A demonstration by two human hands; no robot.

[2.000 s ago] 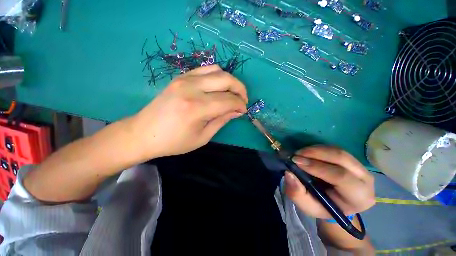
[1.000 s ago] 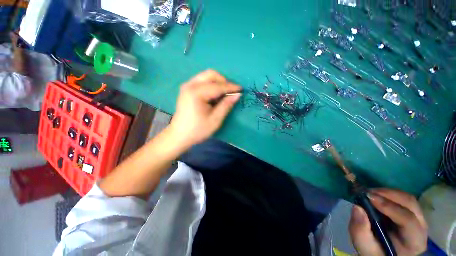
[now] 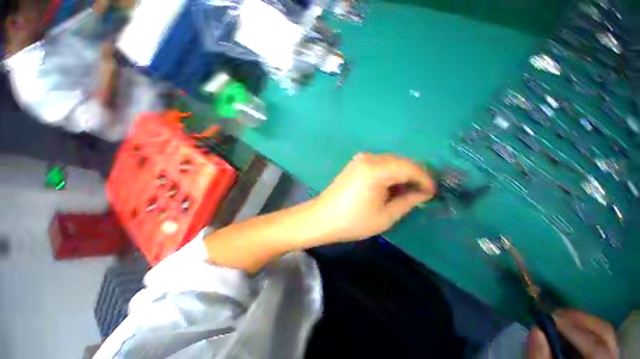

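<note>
The frame is blurred. My left hand (image 3: 375, 193) is over the green mat at the left edge of the dark pile of wired components (image 3: 460, 189), thumb and fingertips close together; whether they pinch something cannot be told. My right hand (image 3: 579, 336), cut off by the bottom edge, holds the soldering iron (image 3: 535, 289). The iron's coppery tip points up-left to a small circuit board (image 3: 489, 245) near the mat's front edge, at or very near it.
Rows of finished boards (image 3: 593, 189) lie at the right. A clear bag with a white label (image 3: 270, 31) and a green-ended solder spool (image 3: 235, 99) are at upper left. A red parts tray (image 3: 165, 186) stands at left. Another person's pale sleeve (image 3: 60, 84) shows behind it.
The view has swung left, so the mat's contents sit further right. My left hand is now at the pile's edge, and the thin piece seen in its fingers is no longer distinct. The iron stays by the board.
</note>
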